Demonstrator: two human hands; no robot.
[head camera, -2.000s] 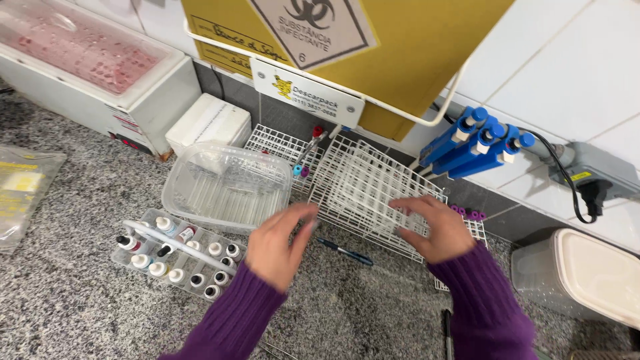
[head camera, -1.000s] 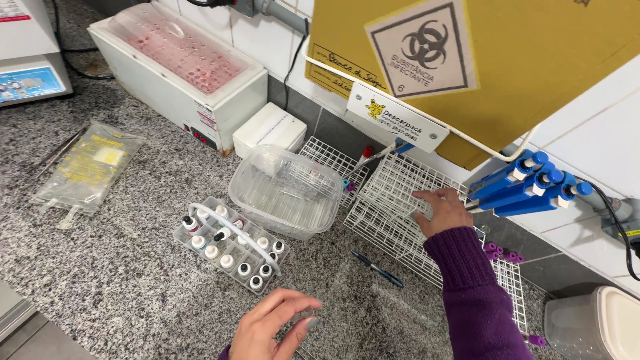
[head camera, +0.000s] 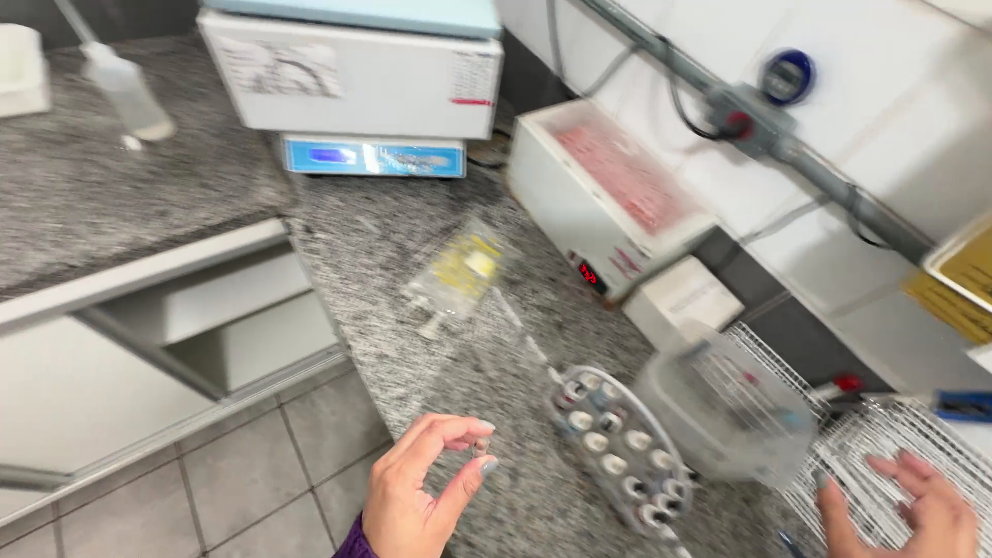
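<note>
My left hand is above the granite counter near its front edge, thumb and forefinger curved with a gap between them; a small blurred spot, perhaps another fingertip, shows in the gap. At the lower right, my right hand is spread over white wire test-tube racks; whether it touches them I cannot tell. Between the hands are a clear carrier of small capped dropper bottles and a translucent plastic tub. A red-capped tube lies by the racks. Part of a dark pen shows beside them.
A clear bag with yellow print lies on the counter. Behind stand a heated block with a red display, a white box and a machine with a blue panel. A wash bottle is at the upper left. An opening shows in the cabinet.
The view has swung far to the left. My right hand, earlier on the wire racks, is still over them with its fingers spread. My left hand remains above the counter, in front of the bottle carrier.
</note>
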